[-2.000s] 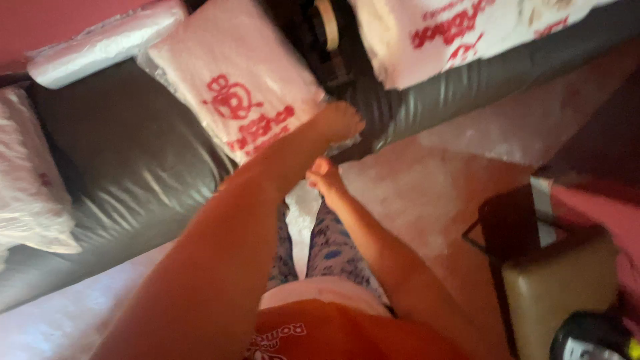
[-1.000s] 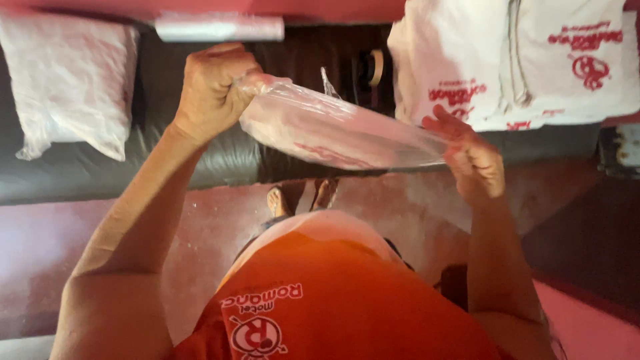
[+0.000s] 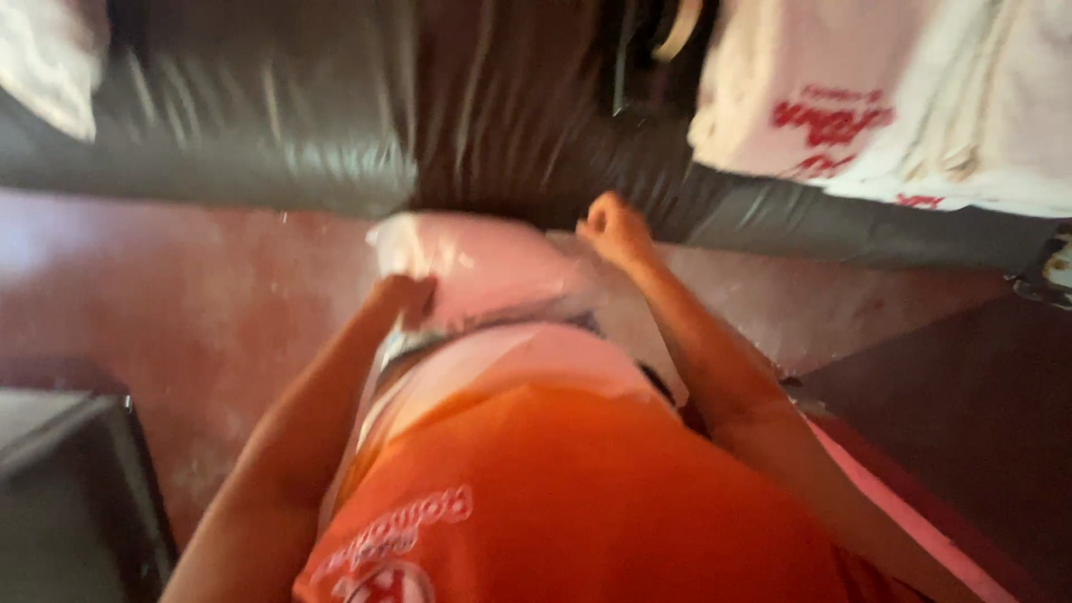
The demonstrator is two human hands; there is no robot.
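Note:
A folded, pale textile in a clear plastic bag point(image 3: 494, 268) hangs in front of my waist, blurred by motion. My left hand point(image 3: 406, 300) grips its left side. Just beyond its upper right edge is my right hand point(image 3: 615, 226), with fingers curled together; whether they pinch a bit of the clear film cannot be told. Folded white towels point(image 3: 804, 109) with red print lie on the dark padded couch point(image 3: 502, 109) at the upper right. Another white bagged bundle point(image 3: 50, 59) is partly in view at the upper left.
A roll of tape point(image 3: 677, 29) and a thin dark object lie on the couch near the towels. Below the couch is the reddish floor point(image 3: 226, 335). A dark padded piece of furniture point(image 3: 75, 486) stands at the lower left, and a pink edge point(image 3: 904, 519) runs along the lower right.
The bagged textile, stretched between both hands over the couch a second ago, is now lower, close to my waist. My right hand has come away from the bag's far right end.

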